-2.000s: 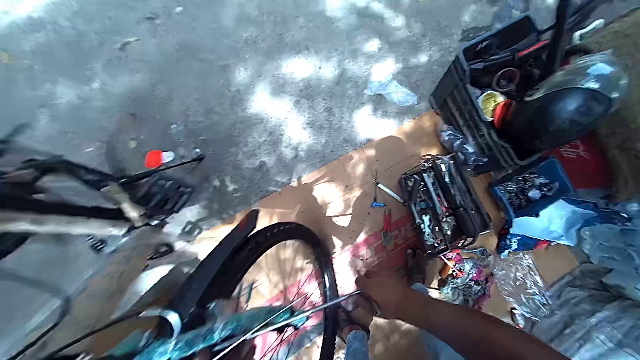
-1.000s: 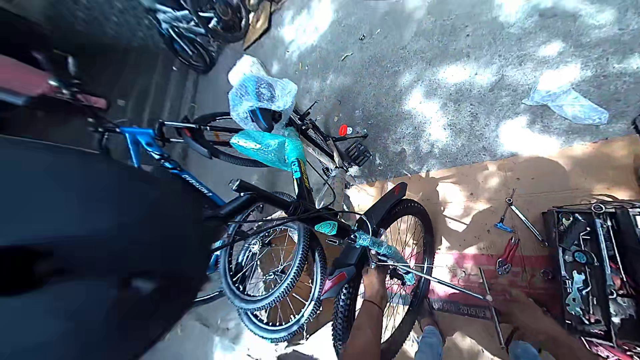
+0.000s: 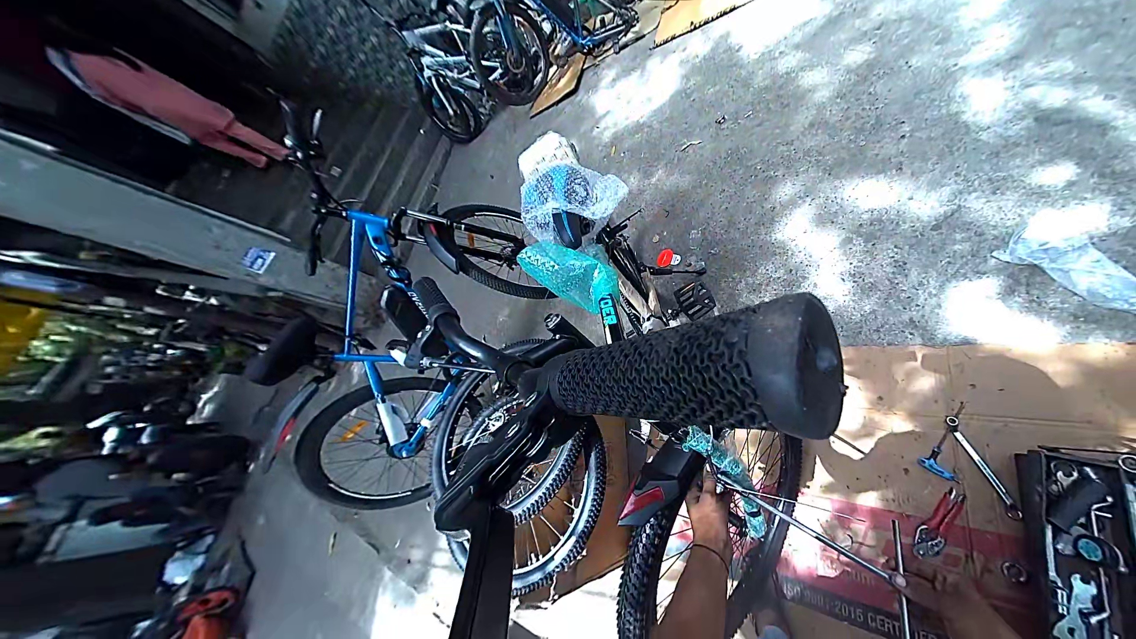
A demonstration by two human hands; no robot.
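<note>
My left hand (image 3: 707,510) reaches up beside the rear wheel (image 3: 788,497), touching the area by a frame tube in green wrap (image 3: 728,461); its fingertips are partly hidden. At the lower right my right hand (image 3: 942,596), somewhat blurred, is closed at the crossbar end of a long T-handled metal tool (image 3: 821,537). The tool's shaft runs to the wheel's hub area near my left hand. A black fender with a red reflector (image 3: 643,504) is left of my left hand. A textured black handlebar grip (image 3: 692,364) looms close to the camera and covers part of the bike.
Cardboard (image 3: 1047,382) lies under the wheel, bearing red-handled pliers (image 3: 938,524), a ring wrench (image 3: 983,466) and a blue-handled tool (image 3: 936,463). An open toolbox (image 3: 1083,541) stands at right. A blue bicycle (image 3: 355,284) and other bikes stand left; clear plastic (image 3: 1069,266) lies on the pavement.
The view has swung left since two seconds ago, and the handlebar grip has come into sight. My left hand stays beside the wheel since one second ago.
</note>
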